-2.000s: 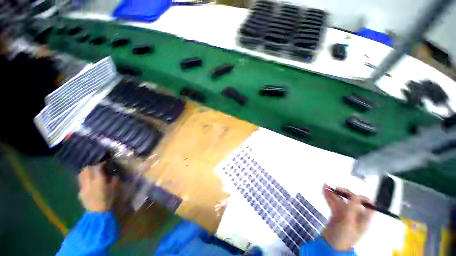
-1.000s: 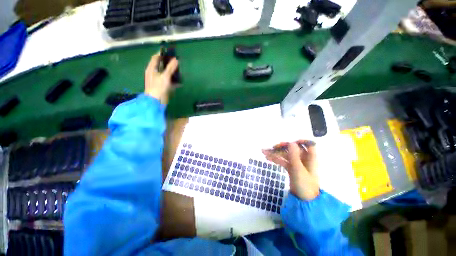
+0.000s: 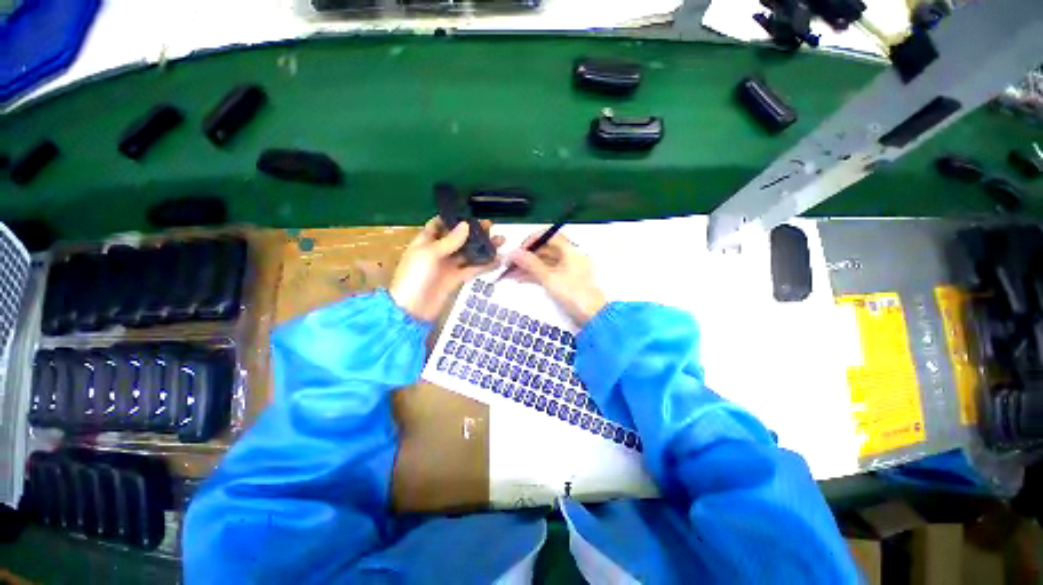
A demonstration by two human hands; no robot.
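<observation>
My left hand point(image 3: 430, 265) holds a black housing point(image 3: 462, 224) above the top left corner of the label sheet, its long side slanting. My right hand point(image 3: 557, 270) holds a thin dark pen-shaped tool point(image 3: 551, 232) like a pencil. The tool's lower tip is close to the housing's lower end; whether they touch, or a label is on the tip, I cannot tell. The label sheet point(image 3: 528, 354) has rows of small dark labels and lies on white backing paper point(image 3: 732, 354), partly under my right sleeve.
Black housings point(image 3: 626, 131) lie scattered on the green belt point(image 3: 389, 103). A blister tray point(image 3: 246, 343) with housings is at left, beside brown cardboard point(image 3: 332, 257). A slotted grey metal post point(image 3: 835, 149) slants over the belt. One housing point(image 3: 790, 263) lies right; black housings point(image 3: 1012, 331) are heaped far right.
My left hand has come back from the belt with a housing to the label sheet. My right hand with the tool has moved left and up to meet it. The view has shifted.
</observation>
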